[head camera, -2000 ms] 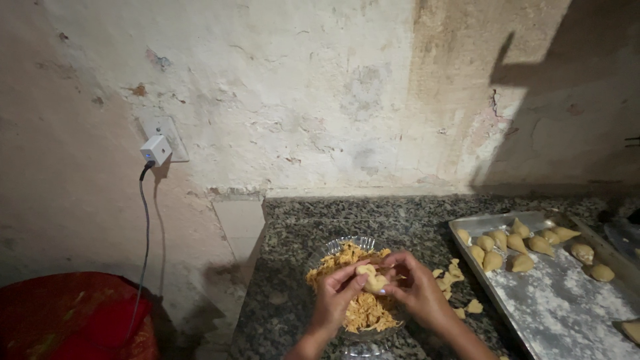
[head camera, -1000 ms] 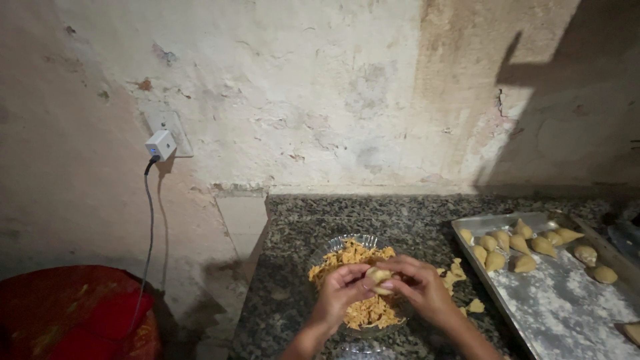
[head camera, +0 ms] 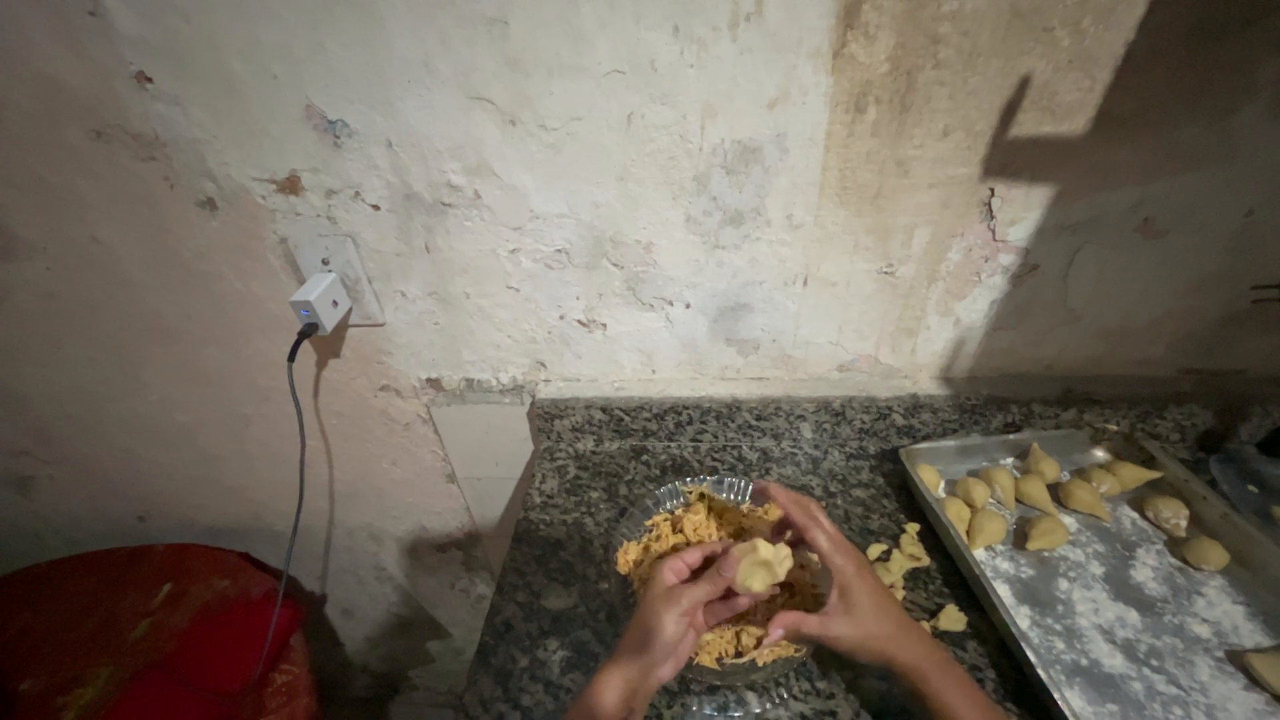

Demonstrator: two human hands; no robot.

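Note:
My left hand (head camera: 680, 610) holds a small piece of pale dough (head camera: 762, 566), pinched into a cup shape, between thumb and fingers. My right hand (head camera: 840, 590) is just to the right of it, thumb and fingers spread, with nothing in its grasp. Under both hands stands a clear bowl (head camera: 735, 488) with a fluted rim, holding an orange shredded filling (head camera: 690, 530). Part of the bowl is hidden by the hands. Several teardrop-shaped dough pieces (head camera: 1035, 492) lie in the upper part of a floured metal tray (head camera: 1015, 625) at the right.
Dough scraps (head camera: 903, 560) lie on the granite countertop (head camera: 600, 470) between bowl and tray. A white charger (head camera: 320, 302) with a cable (head camera: 300, 440) is plugged into the wall outlet (head camera: 345, 265). At lower left is a red round surface (head camera: 110, 590) with a red cloth on it.
Both hands were together on the dough; now my right hand has come away from it, fingers spread. The dough stays in my left hand and shows a cupped, open shape.

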